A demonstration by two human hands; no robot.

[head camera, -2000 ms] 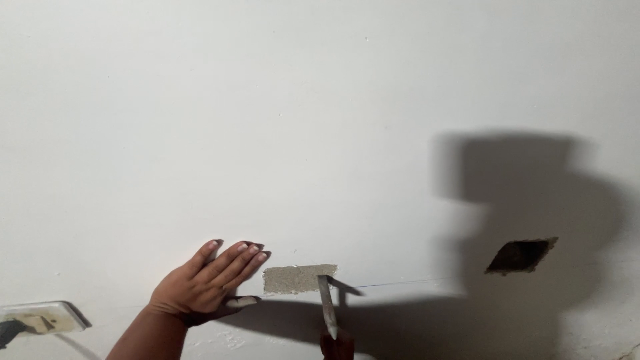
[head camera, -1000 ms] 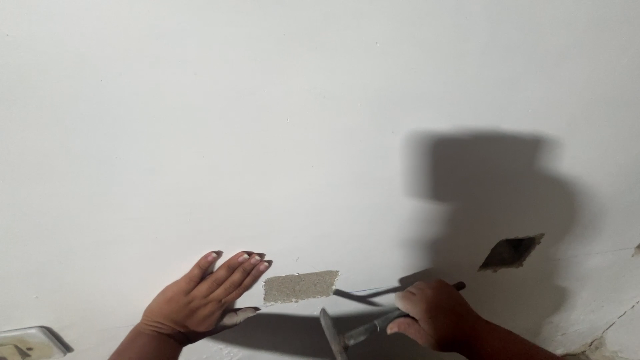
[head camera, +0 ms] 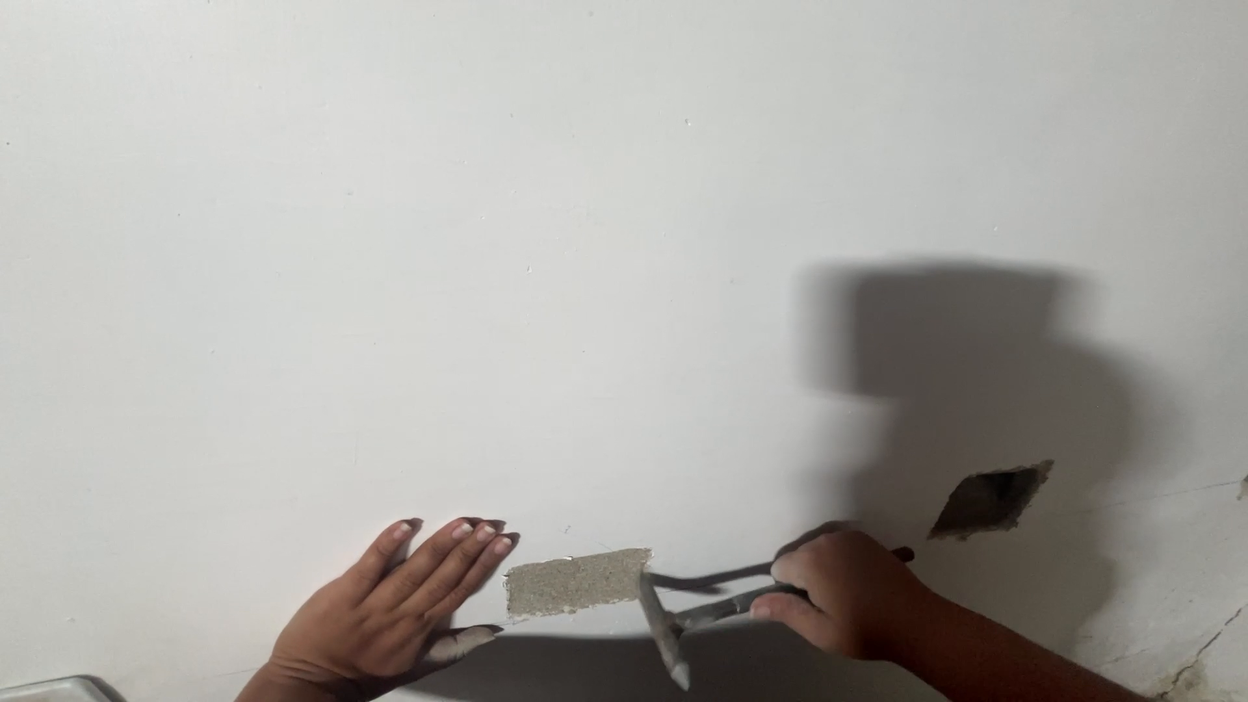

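My left hand (head camera: 385,604) lies flat on the white wall, fingers slightly spread, holding nothing. Just to its right is a shallow rectangular patch of exposed grey plaster (head camera: 577,582) with ragged edges. My right hand (head camera: 838,590) grips the handle of a hammer with a long, narrow head (head camera: 665,629). One narrow end of that head is at the right edge of the patch; its other end points down toward the bottom of the view. The end of the handle sticks out behind my right hand.
A dark hole (head camera: 993,499) with broken edges opens in the wall (head camera: 585,292) at the right. A crack (head camera: 1209,643) runs through the lower right corner. The edge of a pale plate or frame (head camera: 58,690) shows at the lower left. A large shadow covers the right side.
My right hand with the hammer has come up from the bottom edge and now stands to the right of the patch. My left hand has stayed flat on the wall.
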